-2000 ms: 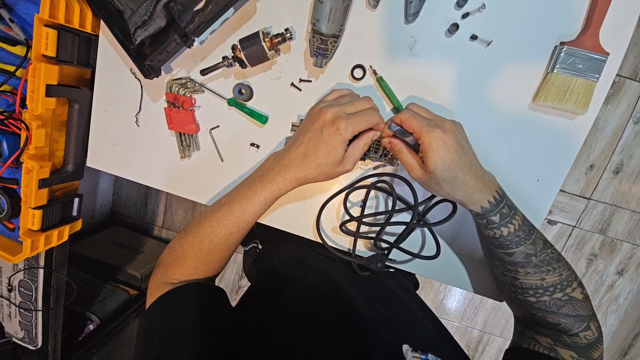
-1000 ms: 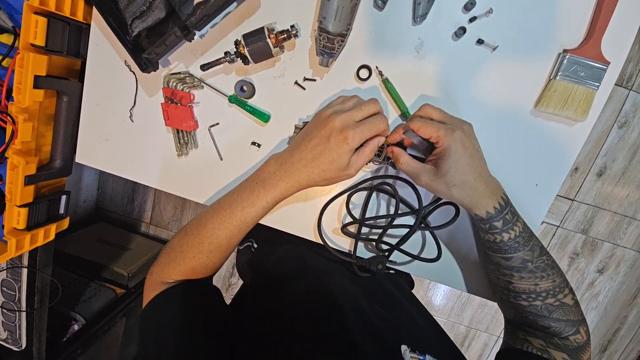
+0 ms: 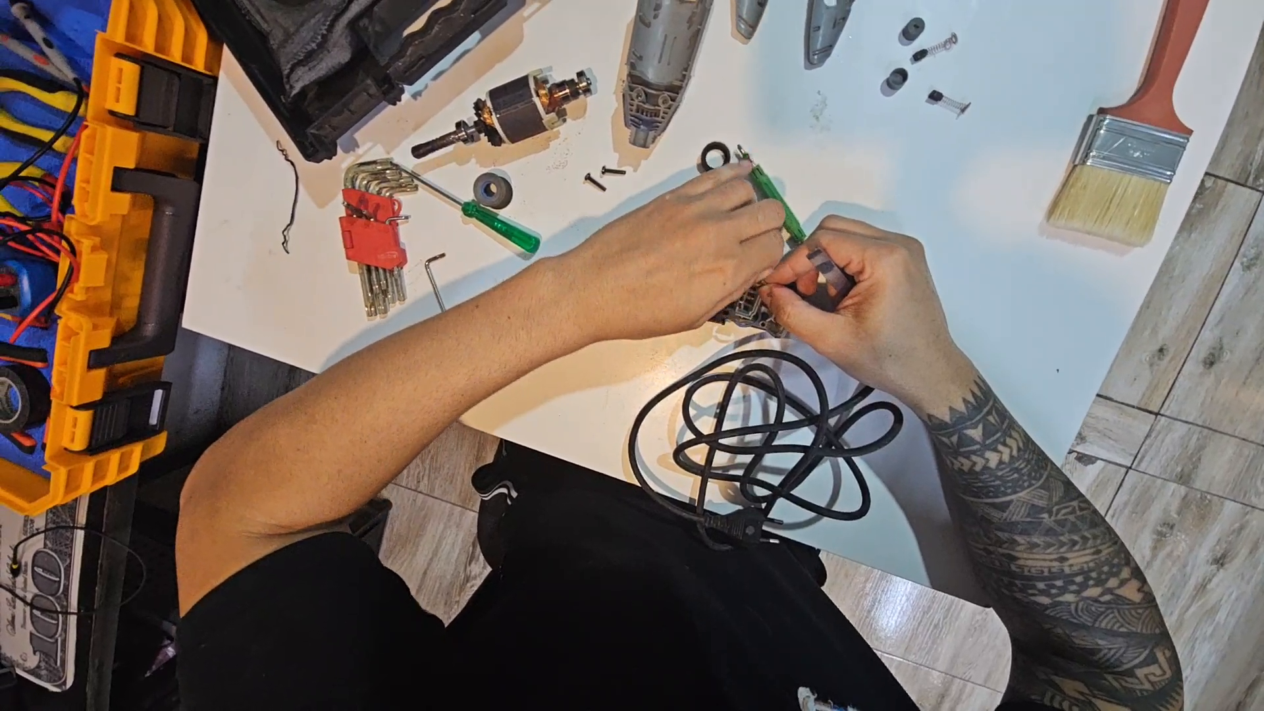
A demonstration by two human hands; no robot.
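Note:
My left hand [image 3: 681,257] lies over a grey power tool part with exposed metal contacts [image 3: 749,313], its fingers curled at the part's upper side. Most of that part is hidden under the hand. My right hand [image 3: 869,296] pinches at the part's right end, with a dark, partly shiny curved piece [image 3: 826,281] within its fingers. Just above the fingertips lies a green-handled screwdriver [image 3: 778,200], beside a black ring [image 3: 714,155]. A coiled black power cord [image 3: 780,434] with its plug rests below the hands.
A motor armature [image 3: 518,107], small screws [image 3: 594,182], a grey ring [image 3: 492,190], another green screwdriver [image 3: 504,227] and a red-held hex key set [image 3: 373,237] lie left. Grey housing shells [image 3: 664,59] are above; a paintbrush [image 3: 1126,168] lies right. An orange toolbox [image 3: 123,247] stands far left.
The dark curved piece in my right hand shows more plainly than two seconds ago. My left hand stays over the grey part. The view has shifted slightly.

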